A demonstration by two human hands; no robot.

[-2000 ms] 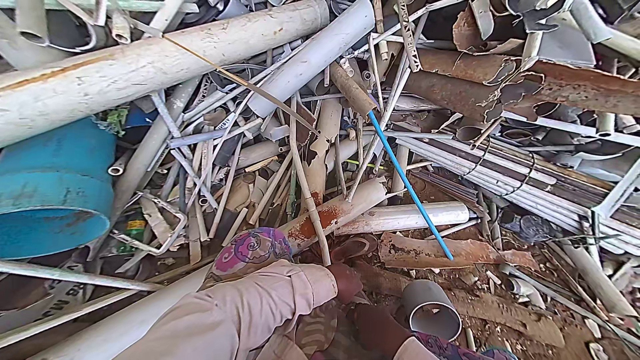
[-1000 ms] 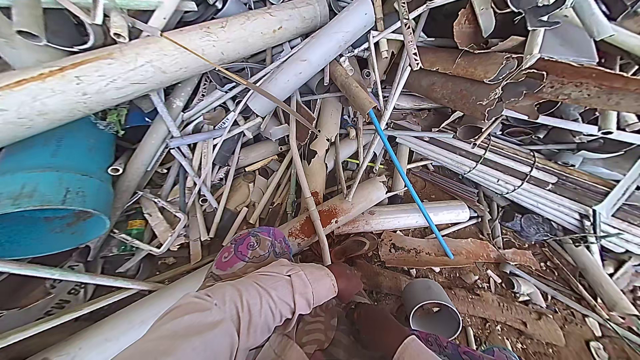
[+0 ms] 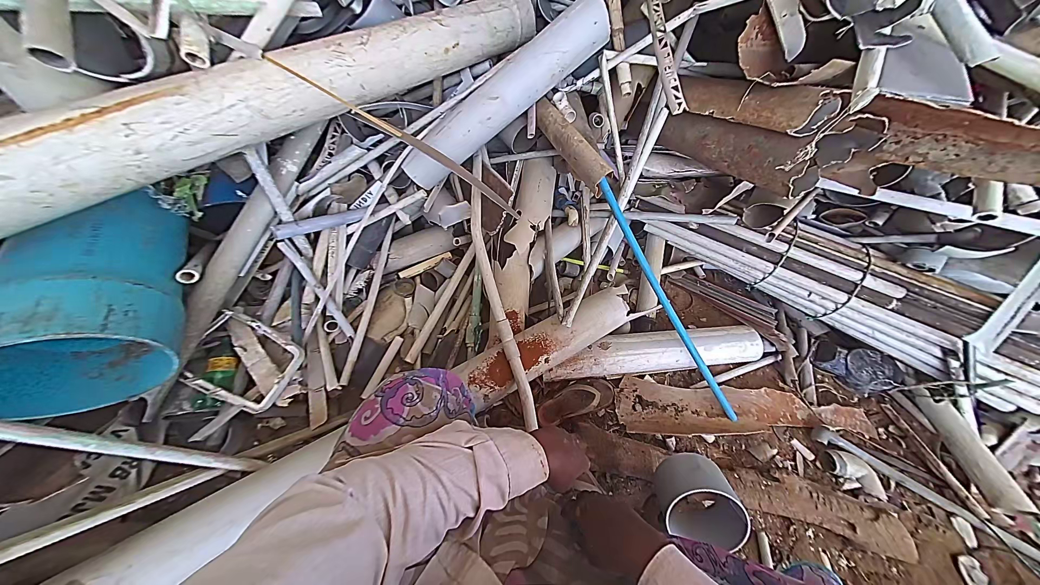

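Low in the head view, my left hand [image 3: 562, 457] is at the lower end of a thin, pale pipe [image 3: 502, 333] that leans up across a rust-stained pipe [image 3: 532, 353]; its fingers are turned away, so its grip is unclear. My right hand [image 3: 613, 532] lies just below and to the right, its fingers hidden in shadow and against patterned cloth. Whether it holds anything cannot be seen. Close by on its right is a short grey pipe piece [image 3: 703, 504] with its round end facing me. A thin blue pipe [image 3: 666, 301] slants down toward the ground beyond it.
A large off-white pipe [image 3: 268, 106] and a grey pipe [image 3: 508, 89] cross the heap at the top. On the left lies a wide blue pipe [image 3: 89, 301]. Bundled white lengths [image 3: 829, 301] lie at the right, below torn brown pipes [image 3: 812, 138]. Broken pieces cover the soil.
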